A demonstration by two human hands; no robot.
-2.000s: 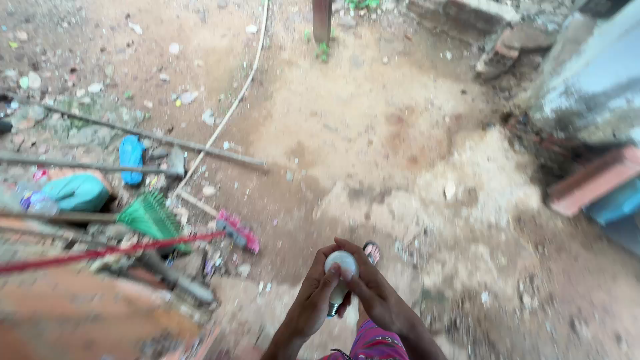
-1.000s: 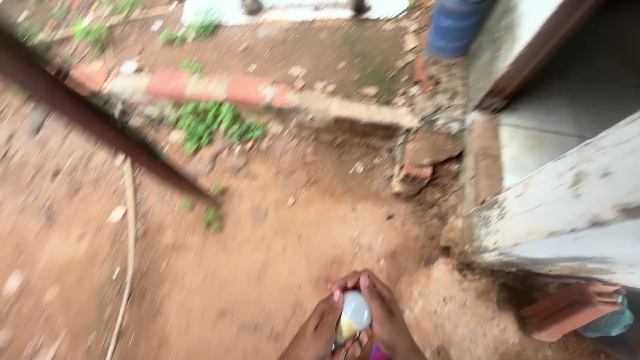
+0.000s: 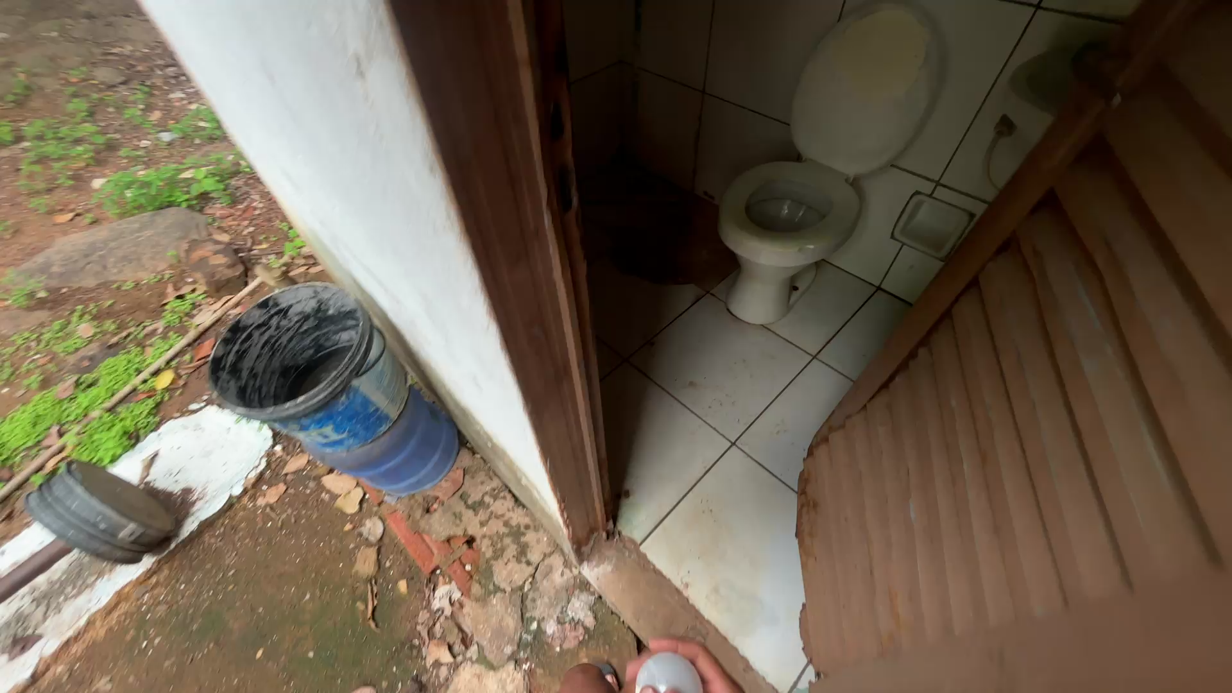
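Observation:
At the bottom edge of the head view, the rounded white top of a light bulb (image 3: 668, 673) shows among curled fingers. My right hand (image 3: 710, 666) wraps around its far and right sides. Fingertips also show at the bulb's left and near edge, but the frame cuts them off, so my left hand's hold cannot be told. The bulb's base is hidden. Just left of the bulb is a partly cut-off foot (image 3: 585, 680) with a dark strap. Beyond the hands lies the worn doorway sill (image 3: 664, 602).
A slatted brown door (image 3: 1001, 423) stands open at right, the wooden door frame (image 3: 520, 250) at left. Inside are a white toilet (image 3: 789, 217) and tiled floor (image 3: 722, 385). Outside stand a blue and black bucket (image 3: 337, 385), a round ribbed object (image 3: 101, 510) on a pole and broken masonry (image 3: 491, 616).
The view has swung from the dirt yard to the doorway, with the bathroom interior now visible. The bulb, held in both hands in the earlier frames, is now low at the frame's edge.

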